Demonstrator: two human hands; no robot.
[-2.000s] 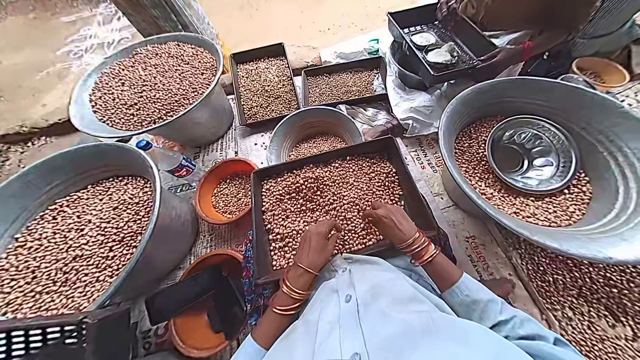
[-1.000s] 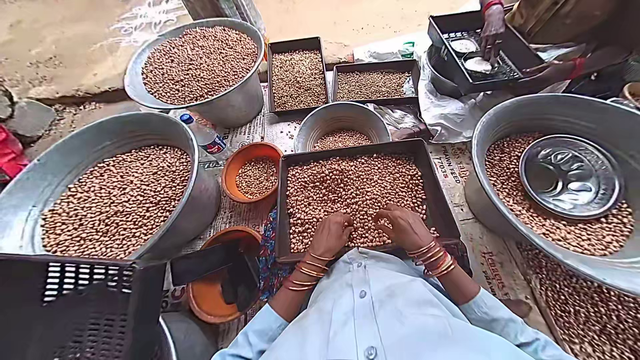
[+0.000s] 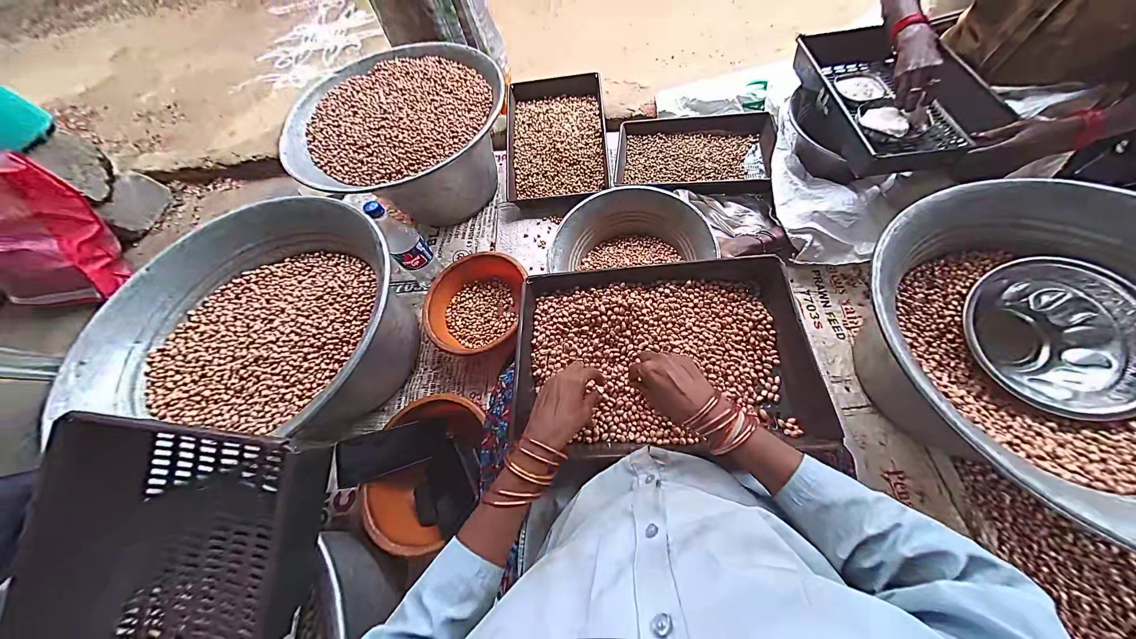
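A dark rectangular tray [image 3: 815,355] full of small round brown nuts or seeds [image 3: 657,328] lies in front of my body. Over its near left part is my left hand [image 3: 566,404], fingertips bent down at the nuts, with a small pale bit near them. My right hand [image 3: 674,386] is curled low over the middle of the same heap, its fingertips pointing left. Whether either hand grips a nut is too small to tell. Bangles circle both wrists. Behind the tray stands a round metal basin [image 3: 635,209] with more nuts.
Large metal tubs of nuts stand left [image 3: 355,390], back left [image 3: 444,191] and right [image 3: 896,382], the last holding a metal plate [image 3: 1056,337]. Orange bowls [image 3: 439,311], a plastic bottle [image 3: 404,240] and a perforated crate [image 3: 89,532] are at left. Another person's hands hold a tray [image 3: 905,160] at back right.
My hands stay over the same tray, with small shifts of the fingers. The other person's hand now reaches down into the back right tray. The view has swung left.
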